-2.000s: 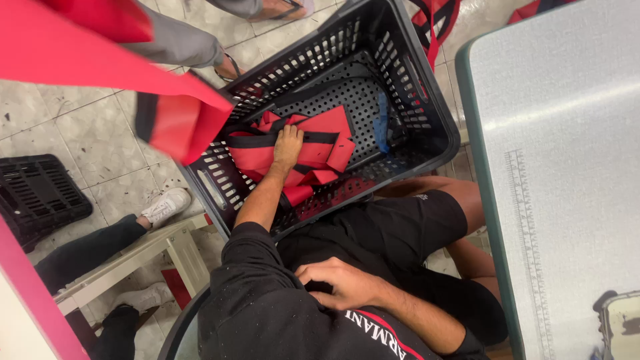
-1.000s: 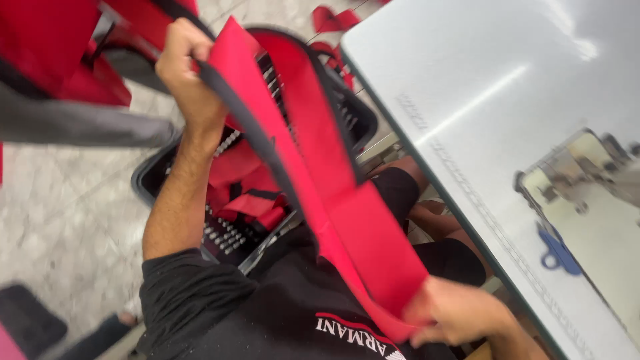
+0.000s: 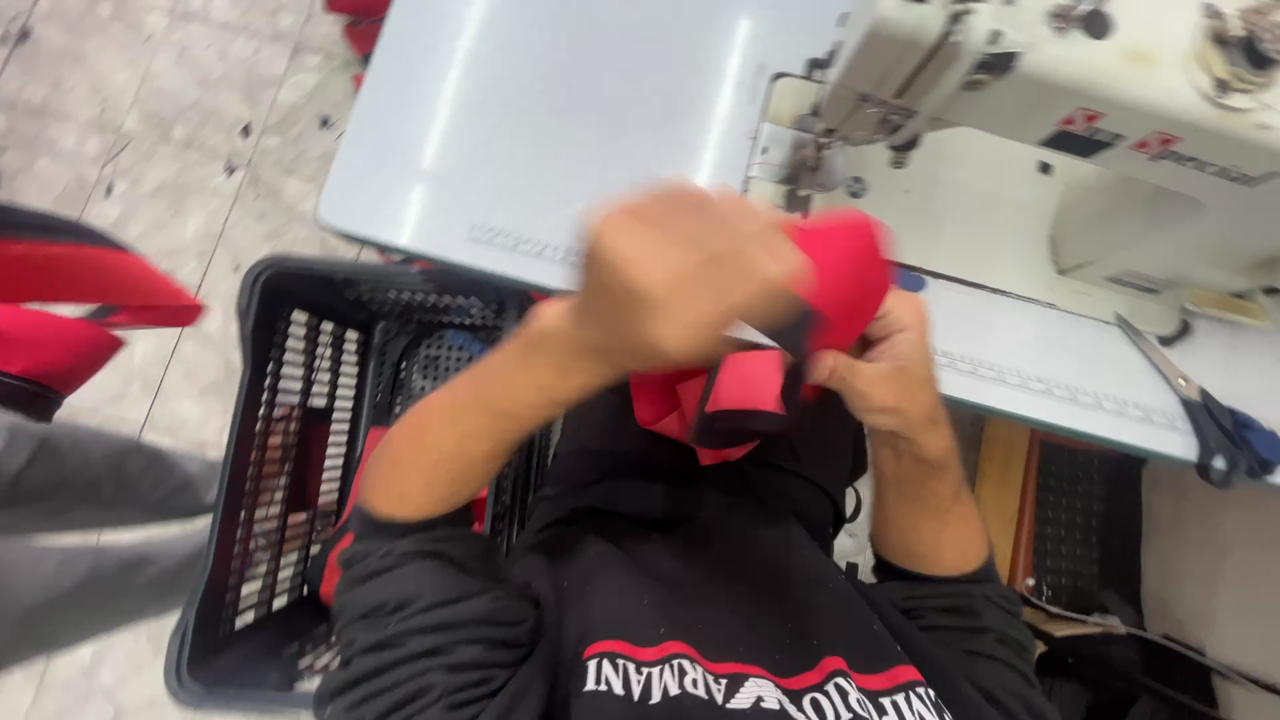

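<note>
A red fabric piece with black edging [image 3: 745, 385] is bunched between my hands, over my lap at the sewing table's front edge. My left hand [image 3: 690, 275], blurred and curled, is at its left side, against a black part of the cloth. On the other side my right hand [image 3: 880, 370] pinches the red fabric between thumb and fingers. A rounded red fold stands up between the two hands. Just behind them is the needle area of a white industrial sewing machine [image 3: 1120, 110]. My left hand's fingertips are hidden.
The pale tabletop [image 3: 560, 110] has a printed ruler strip along its front edge. Black-handled scissors [image 3: 1185, 390] lie at its right. A black plastic basket [image 3: 225, 560] with red fabric stands at my left. Further left are another person's grey-clad legs [image 3: 100, 530] and hanging red-black cloth [image 3: 80, 300].
Two seconds ago my left hand was on red fabric in the basket. One second ago both hands held a strip stretched between them; now it is bunched by the table. The view has swung toward the sewing machine.
</note>
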